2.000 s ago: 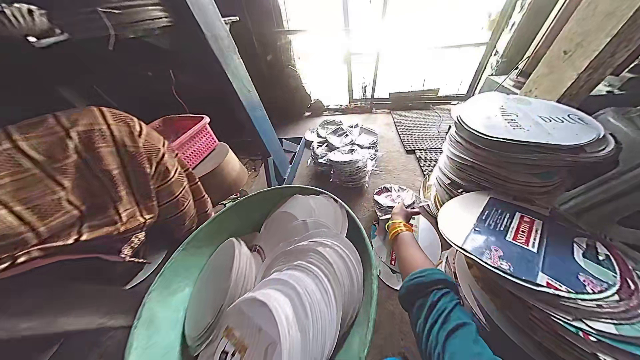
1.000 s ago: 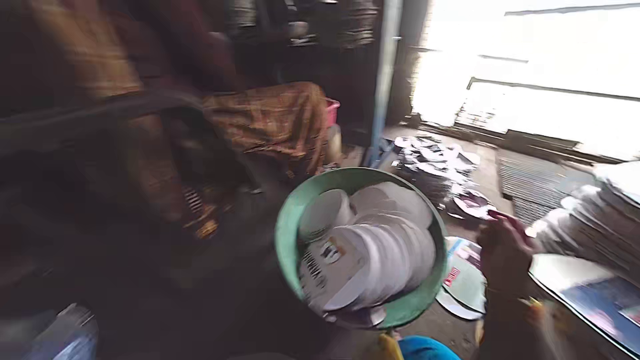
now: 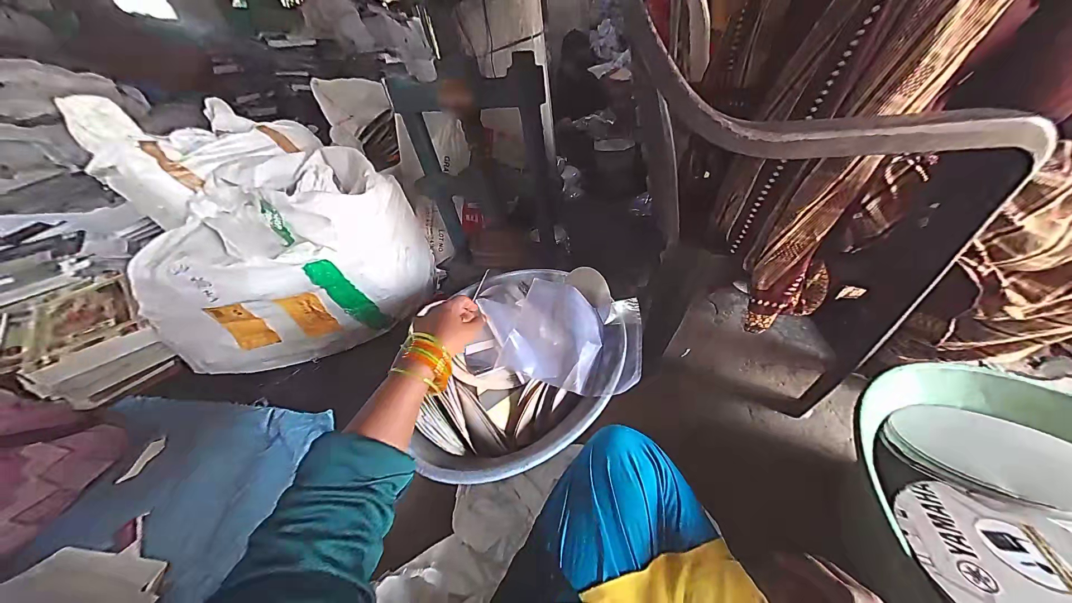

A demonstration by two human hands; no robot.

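Observation:
My left hand [image 3: 452, 324], with yellow and orange bangles at the wrist, is closed at the left edge of some clear plastic bags [image 3: 548, 335]. The bags lie over a round grey basin [image 3: 511, 471] that holds many thin discs [image 3: 452, 414] standing on edge. A pale round disc [image 3: 590, 287] shows at the basin's far rim. At the lower right, a green tub [image 3: 888, 398] holds more round discs, the top one [image 3: 963, 536] printed with Yamaha. My right hand is out of view.
A large white sack [image 3: 293, 226] stands behind and left of the basin. Flat scraps [image 3: 92, 343] are piled at the left, near a blue cloth [image 3: 201, 469]. A chair's curved metal frame [image 3: 837, 138] and a brown patterned cloth [image 3: 837, 193] are at the right.
The view has swung far to the left. The green tub, central before, is now at the lower right. My right hand, earlier beside the disc stacks, has left the view; my left hand has appeared.

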